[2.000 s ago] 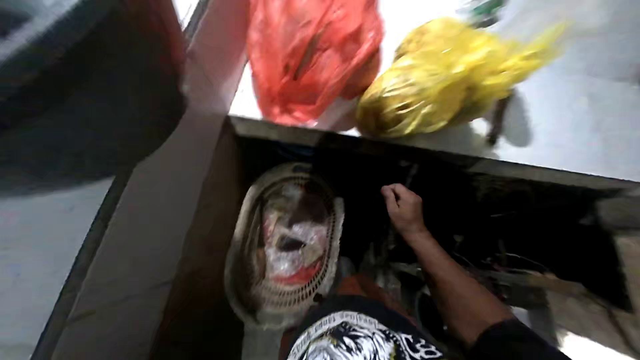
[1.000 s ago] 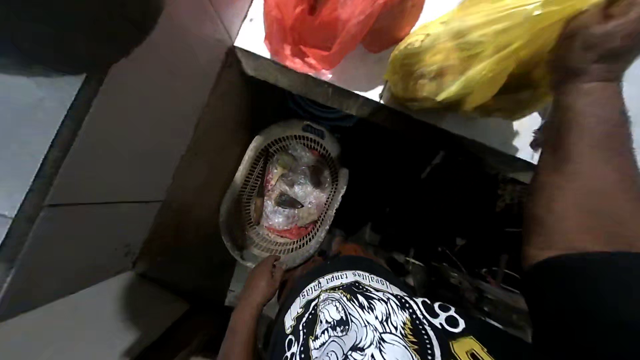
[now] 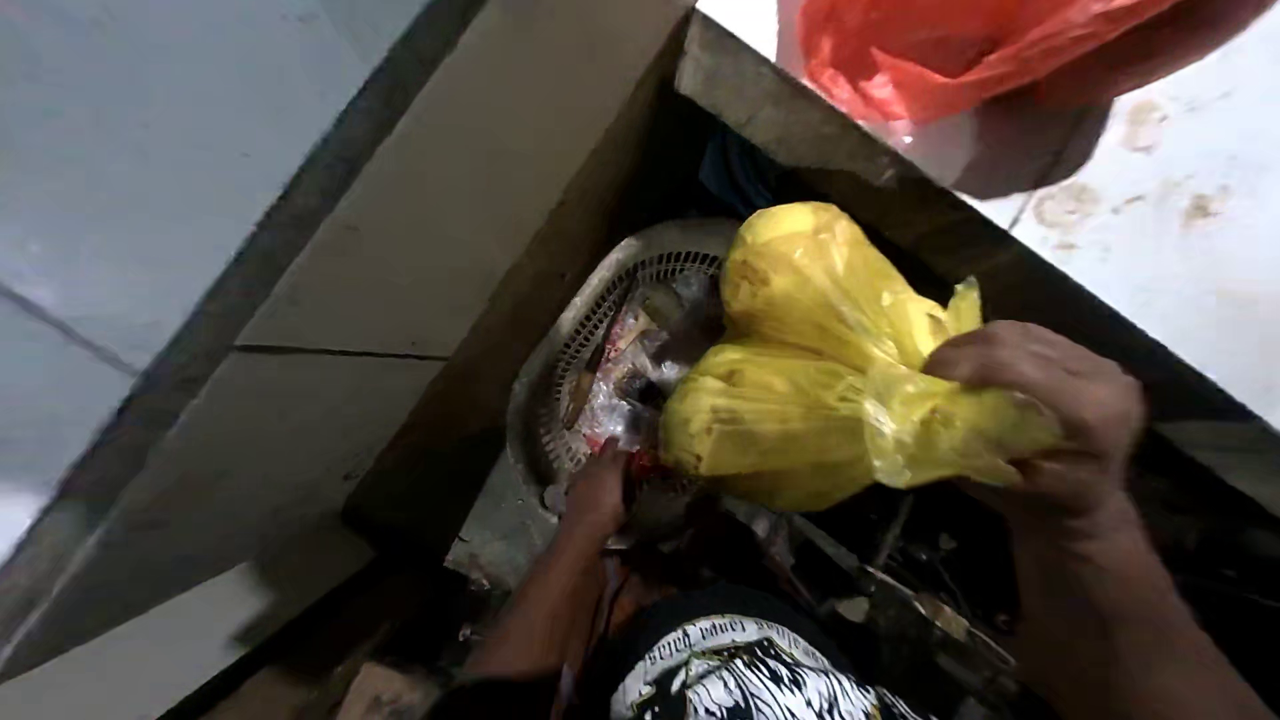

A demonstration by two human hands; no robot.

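Observation:
My right hand [image 3: 1050, 410] grips the gathered neck of a yellow plastic bag [image 3: 800, 370], whose two full, rounded lobes hang over the right side of a plastic basket [image 3: 555, 365] with slotted walls. Inside the basket lie crumpled clear plastic wrap [image 3: 615, 395] and some red and brown items, partly hidden by the bag. My left hand [image 3: 600, 490] is at the basket's near edge, by the plastic; its fingers are in shadow, so whether it holds anything cannot be told.
A red plastic bag [image 3: 940, 60] rests on the white tiled counter [image 3: 1170, 220] at the upper right. The counter's thick edge [image 3: 800, 115] runs above the dark space around the basket. A tiled ledge [image 3: 380, 270] stands at the left. Dim clutter [image 3: 930, 620] lies below my right arm.
My right hand has brought the yellow bag off the counter to above the basket. My left hand has moved in at the basket's near edge. The view has shifted and turned.

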